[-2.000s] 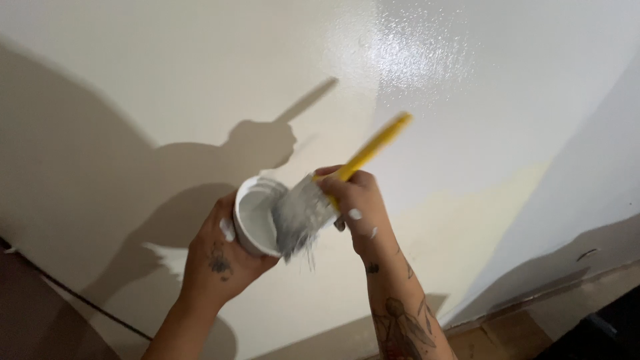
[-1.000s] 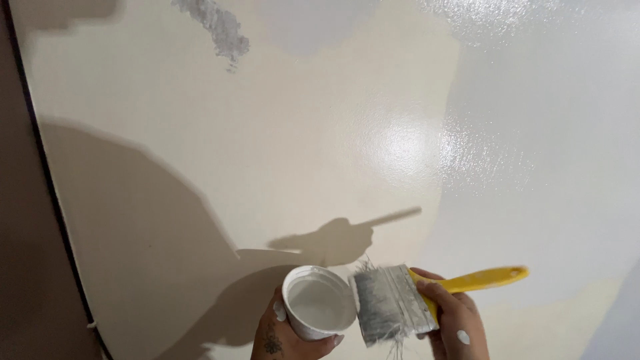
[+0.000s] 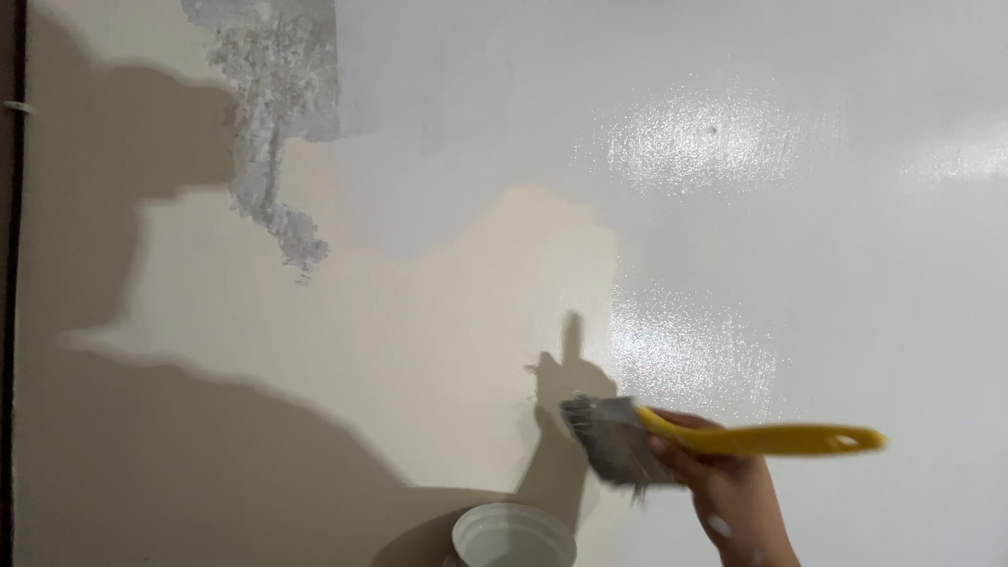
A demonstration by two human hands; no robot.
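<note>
My right hand [image 3: 720,480], at the lower right, grips a wide paintbrush [image 3: 626,441] by its yellow handle. The bristles point left, coated in grey paint, with some strands sticking out. I cannot tell whether they touch the wall [image 3: 441,339]. A white plastic tub [image 3: 513,535] shows at the bottom edge, left of the brush and below it; its lower part is cut off. My left hand is out of the frame.
Light grey paint covers the right and upper parts of the cream wall. A rough, darker grey patch [image 3: 276,102] lies at upper left. A dark vertical edge [image 3: 13,315] runs down the far left, and shadows fall across the wall.
The brush has moved away from the tub, where its bristles were two seconds ago. My left hand, holding the tub earlier, has left the view. The view has shifted up the wall.
</note>
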